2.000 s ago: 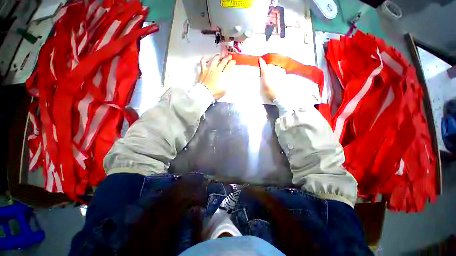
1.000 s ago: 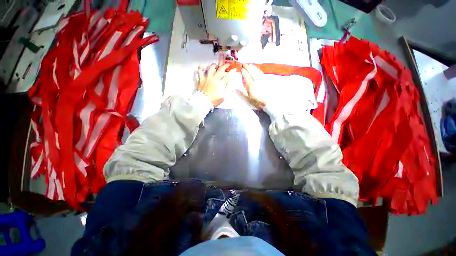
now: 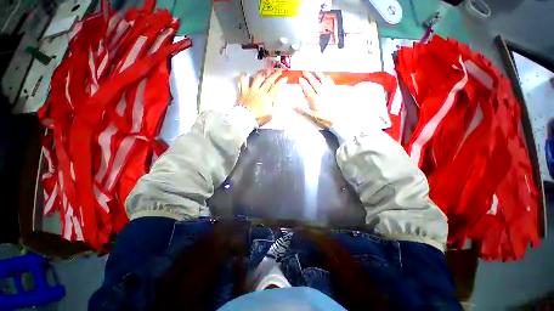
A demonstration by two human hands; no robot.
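Note:
A red strap [image 3: 358,78] lies across the white plate below the sewing machine head [image 3: 282,27]. Its left end is at the needle area [image 3: 278,62], and its right end bends down past the plate's edge. My left hand [image 3: 259,96] lies flat with fingers spread, fingertips at the strap's left end. My right hand [image 3: 314,98] rests with its fingertips on the strap, just right of the needle area. Both palms are down and press on the strap rather than grasp it. Glare washes out the area between the hands, and the exact fingertip contact is hard to see.
A heap of red straps with pale stripes [image 3: 91,133] lies at left, and a denser heap [image 3: 480,158] at right. The shiny metal table plate [image 3: 279,176] is nearest my body. A white oval piece [image 3: 389,10] and a small tool [image 3: 432,22] are at upper right. A blue stool [image 3: 27,280] stands at lower left.
My right hand was farther right on the strap two seconds ago, then moved left to near the needle area. The strap now lies straighter. My left hand has stayed nearly in place.

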